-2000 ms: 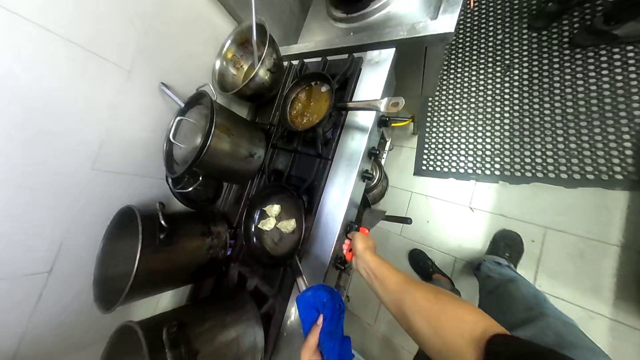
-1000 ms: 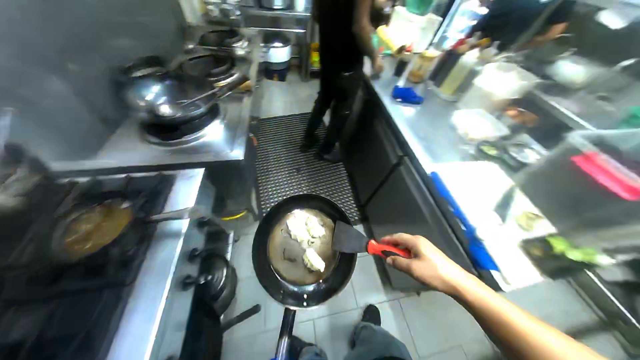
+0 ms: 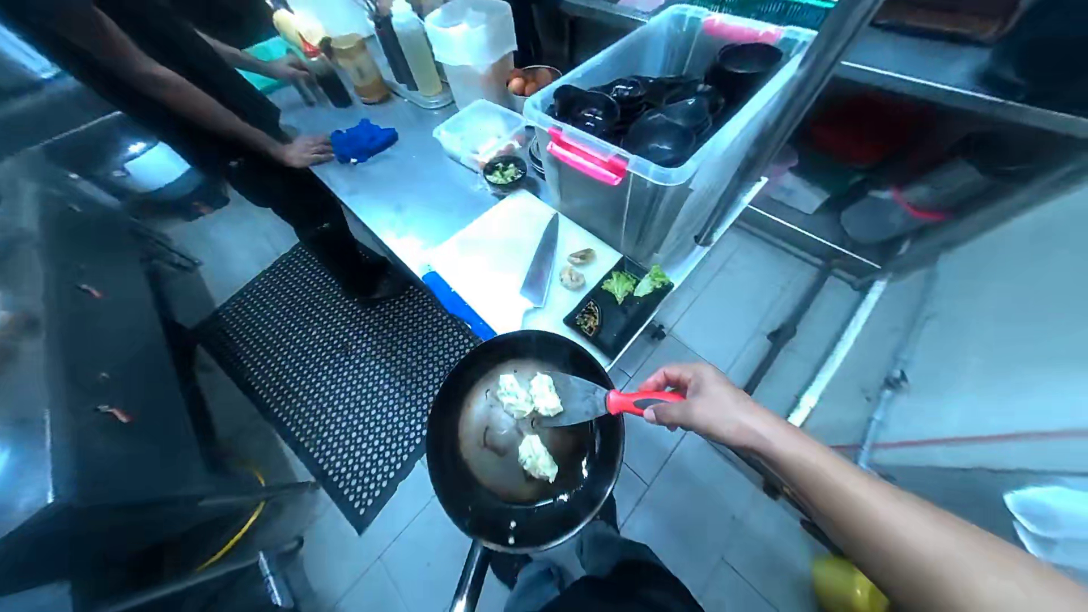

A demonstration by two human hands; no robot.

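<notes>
My right hand (image 3: pixel 701 404) grips the red handle of a scraper-like spatula (image 3: pixel 586 399). Its metal blade reaches over the right side of a black frying pan (image 3: pixel 446 476) and touches or nearly touches the upper pale dumplings. Inside the pan, two dumplings (image 3: pixel 529 395) lie side by side and one more (image 3: pixel 537 458) sits lower, in a little shiny liquid. The pan's handle (image 3: pixel 470 578) runs off the bottom edge of the view; my left hand is out of frame.
Beyond the pan, a white cutting board (image 3: pixel 484 242) bears a knife (image 3: pixel 541 259) and, beside it, a black rectangular plate (image 3: pixel 618 308) with greens. A clear bin (image 3: pixel 586 200) holds black bowls. At left, a co-worker's hand (image 3: pixel 308 151) rests by a blue cloth (image 3: pixel 364 140), above a perforated mat (image 3: pixel 340 365).
The pan has come off the stove and is now near the cutting board. The spatula blade has moved further in over the pan, by the dumplings. The view has turned toward the counter.
</notes>
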